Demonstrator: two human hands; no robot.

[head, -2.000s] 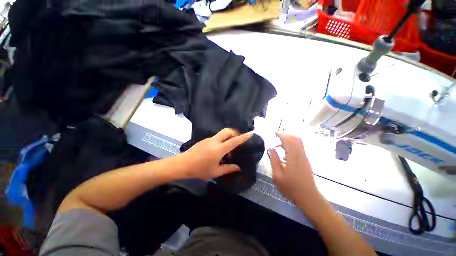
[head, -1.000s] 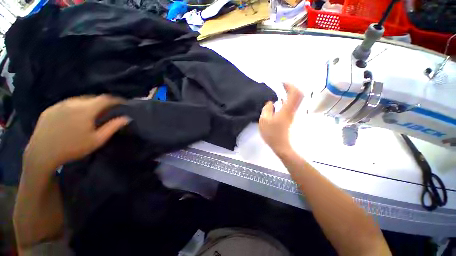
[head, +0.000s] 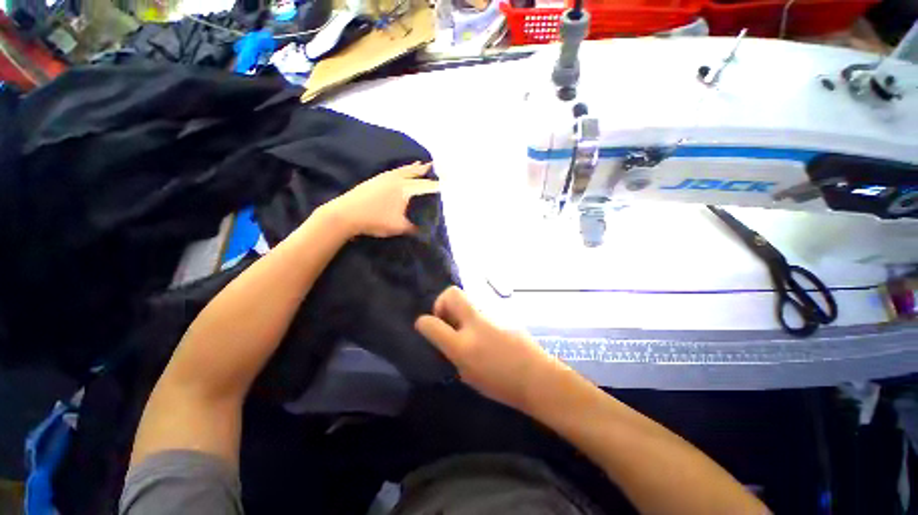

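Observation:
The black garment piece (head: 372, 287) lies over the table's left part and hangs over the front edge. My left hand (head: 388, 204) rests on its upper right part, fingers pointing right; whether they grip cloth is unclear. My right hand (head: 473, 342) pinches the cloth's lower right edge between thumb and fingers near the table's front edge. The white sewing machine (head: 684, 166) stands right of both hands, with its presser foot area (head: 592, 223) apart from the cloth.
Black shears (head: 780, 272) lie right of the needle area. The ruler strip (head: 644, 350) runs along the front edge. A large black garment heap (head: 111, 191) is at far left. Red baskets (head: 624, 20) and a brown board (head: 372, 50) are behind the table. Small coloured items (head: 901, 299) lie at the right end.
The view has turned right. My left hand has moved from the cloth at left to its upper right part. My right hand has come down toward the front edge and taken hold of the cloth.

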